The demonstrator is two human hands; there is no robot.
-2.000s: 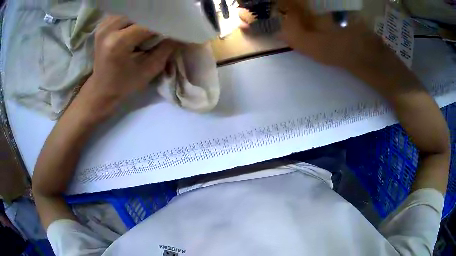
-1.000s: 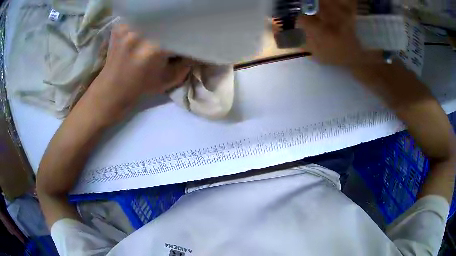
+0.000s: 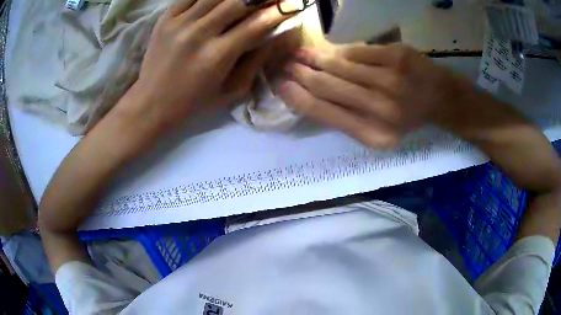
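A cream cloth garment [image 3: 98, 67] lies in a pile at the left, and a bunched part of it shows below and between my hands. My left hand [image 3: 209, 46] is on the cloth near the lit needle area, fingers bent over it. My right hand [image 3: 369, 89] is at the right side of the same cloth, fingertips pinching its edge by the light. Dark metal machine parts show at the top beside my left fingertips. The exact needle point is hidden by fingers and glare.
White table with a printed ruler [image 3: 246, 187] along its front edge. White label strips [image 3: 503, 58] with dark print lie at the right. Blue crates [image 3: 486, 209] are below the table, one holding cloth. A small white tag [image 3: 74, 3] is on the pile at the top left.
My right hand has come left and down from the machine's right side to the cloth. My left hand has moved up and right. The large pale machine head no longer covers the top centre.
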